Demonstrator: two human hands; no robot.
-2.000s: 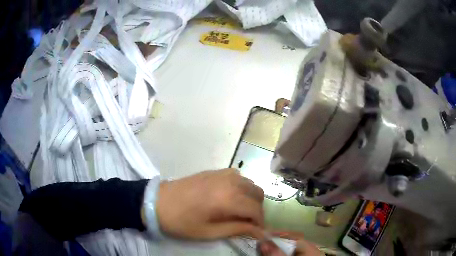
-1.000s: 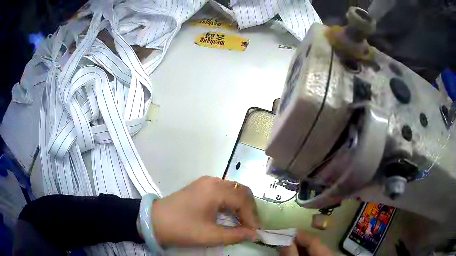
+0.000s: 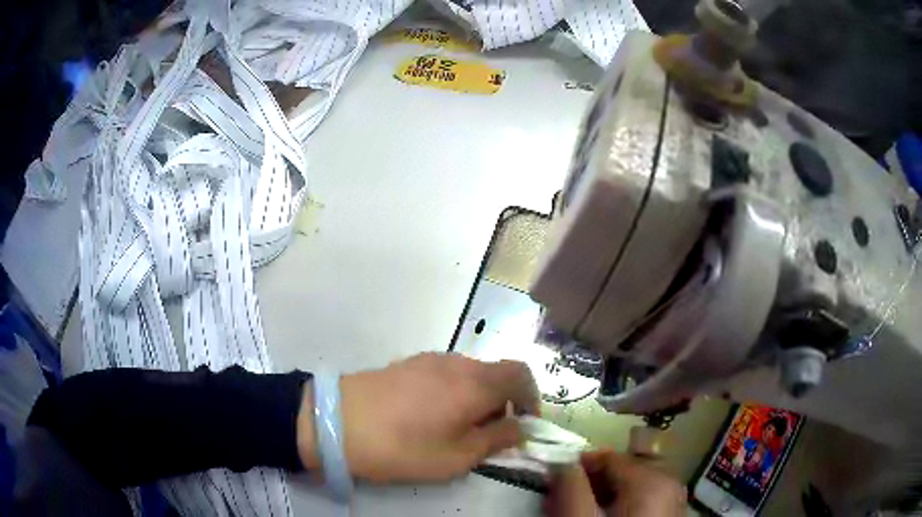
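My left hand (image 3: 435, 414), bare with a pale bracelet at the wrist, pinches a short white strip end (image 3: 546, 440) in front of the sewing machine. My right hand (image 3: 619, 487) is at the bottom edge, partly cut off, with its fingers on the other side of the same strip end. The strip is slightly blurred and looks folded. The cream-grey sewing machine head (image 3: 627, 192) stands beyond and to the right of my hands. The silver needle plate (image 3: 495, 328) shows under it. The needle is hidden.
A large tangled heap of striped strips (image 3: 227, 293) covers the left of the table. Wider striped cloth (image 3: 607, 28) lies at the far edge. A yellow sticker (image 3: 450, 74) is on the tabletop. A smartphone (image 3: 750, 454) lies at lower right, beside a small brown knob (image 3: 645, 440).
Both hands have moved slightly up towards the machine with the strip end, which is now turned differently between them. The upper loop in the strip heap has shifted.
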